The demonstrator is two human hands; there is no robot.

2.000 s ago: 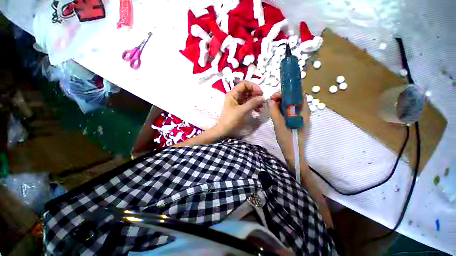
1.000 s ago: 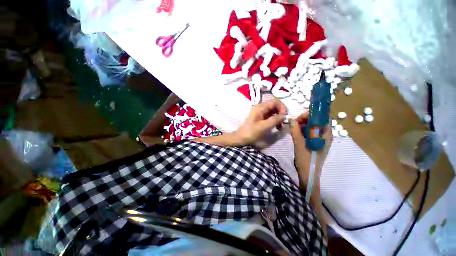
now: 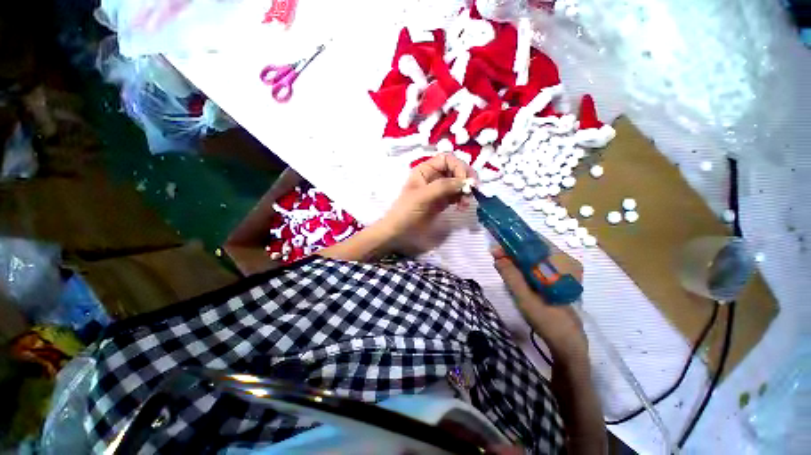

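My left hand (image 3: 432,194) pinches a small white piece (image 3: 469,185) between thumb and fingertips; it looks like a pompom, and whether any red felt is with it I cannot tell. My right hand (image 3: 544,302) grips the teal hot glue gun (image 3: 516,236), which points up and left. The dark nozzle is at the white piece, touching or nearly so. A pale glue stick (image 3: 622,355) trails from the gun's rear. Red mini Santa hats with white brims (image 3: 485,75) are heaped beyond my hands. White pompoms (image 3: 538,160) lie in a loose pile right of them.
Pink-handled scissors (image 3: 281,80) lie left of the hats. A brown cardboard sheet (image 3: 662,258) holds stray pompoms. A translucent round container (image 3: 718,267) is beside the black cord (image 3: 726,347). A carton of red-and-white pieces (image 3: 253,233) is below the table edge. A plastic bag (image 3: 685,62) is at far right.
The glue gun has tilted from upright to pointing up-left, its nozzle now at my left fingertips. My right hand has moved lower, away from my left. The camera view has shifted.
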